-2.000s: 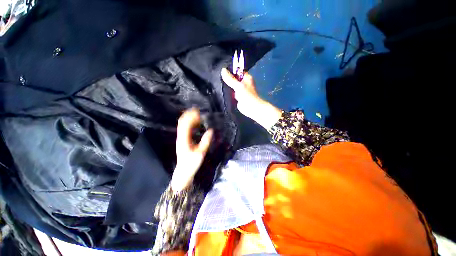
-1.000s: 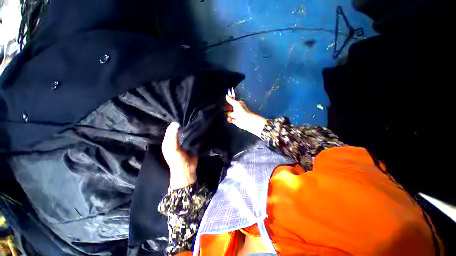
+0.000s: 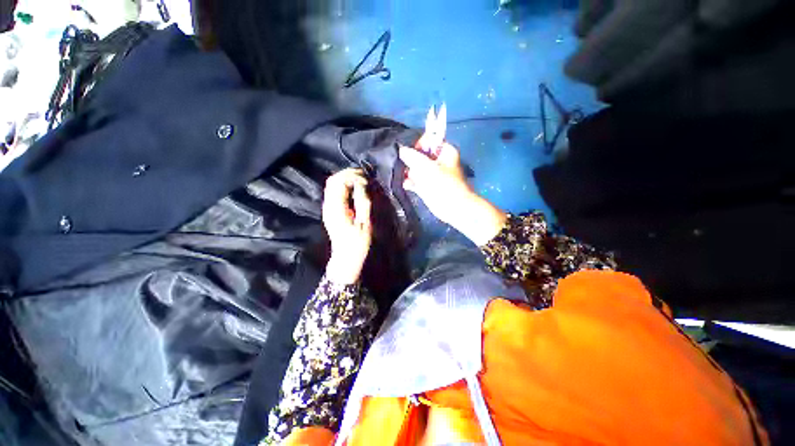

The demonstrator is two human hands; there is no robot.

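Observation:
A dark navy coat [image 3: 166,174] with buttons lies at the left, partly turned so its shiny wrinkled lining [image 3: 209,305] shows. My left hand [image 3: 347,218] has its curled fingers closed on the coat's edge near the middle of the view. My right hand [image 3: 445,187] is just right of it at the same edge, with the thread snips [image 3: 433,131] in its grip. The two points of the snips stick up above the fist, slightly apart, over the blue floor. Whether the right fingers also pinch the cloth is hard to tell.
Two black hangers [image 3: 373,63] lie on the blue thread-littered floor [image 3: 471,78]; the other hanger [image 3: 549,122] is further right. Dark garments [image 3: 671,192] are piled at the right. More tangled hangers [image 3: 83,65] lie at the upper left.
The view has shifted, and a second hanger shows. My left hand has come up along the coat edge, nearer my right hand. The snips now point up, clear of the cloth.

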